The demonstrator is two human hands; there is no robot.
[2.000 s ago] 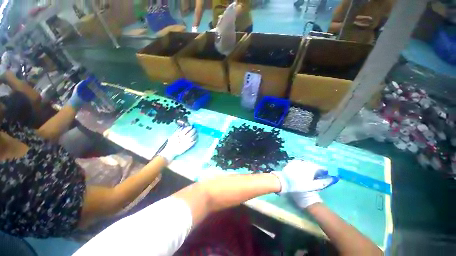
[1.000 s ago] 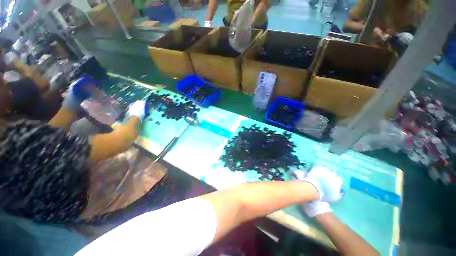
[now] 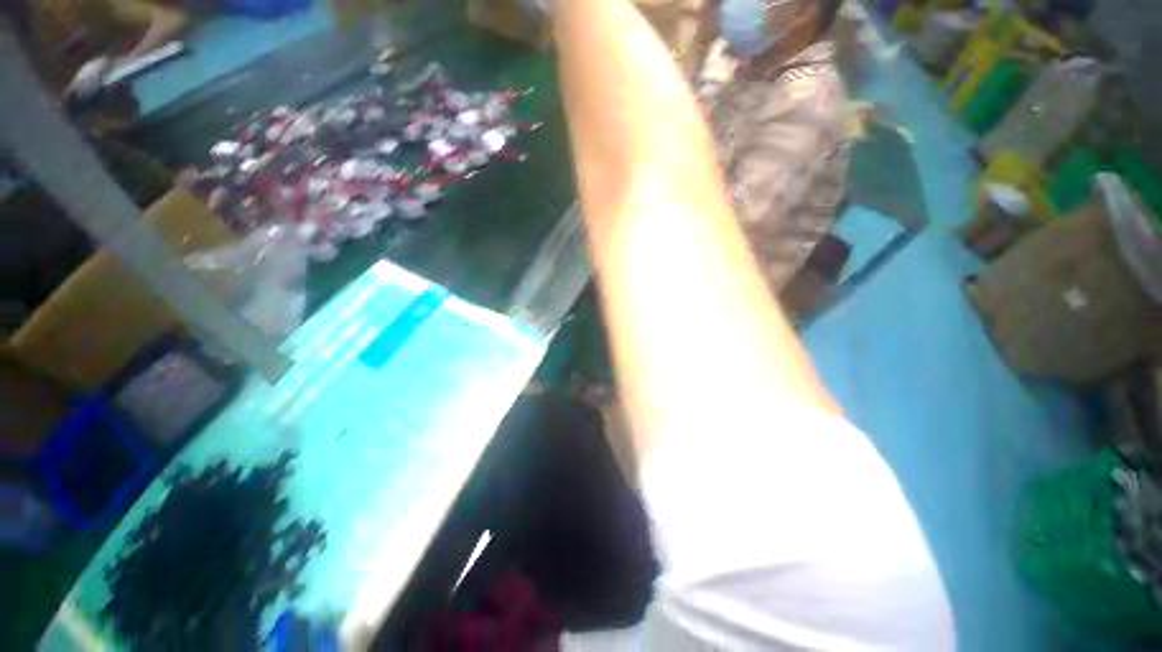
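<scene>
A heap of small black parts [image 3: 198,548] lies on the pale turquoise sheet [image 3: 408,446] at the lower left. My right arm, in a white sleeve, stretches from the bottom right to the top edge; its hand is beyond the frame. A small blue patch [image 3: 302,632] at the bottom edge beside the heap may be the gloved fingertips of my left hand; it is cut off and blurred, and its grip cannot be seen. A blue bin [image 3: 92,465] and a dark tray of silver bits [image 3: 170,390] stand beyond the heap.
A grey post [image 3: 140,242] crosses the upper left. Crumpled clear plastic [image 3: 261,280] lies near its foot. Round white parts with red wires [image 3: 370,159] lie beyond. A person in a patterned top [image 3: 784,159] is past my arm. A brown sack or box [image 3: 1070,299] stands at right.
The view has swung to the right, so the heap, bin and tray now show at the lower left. My right arm has risen and reaches out of the top. Both white gloves have left the sheet's middle.
</scene>
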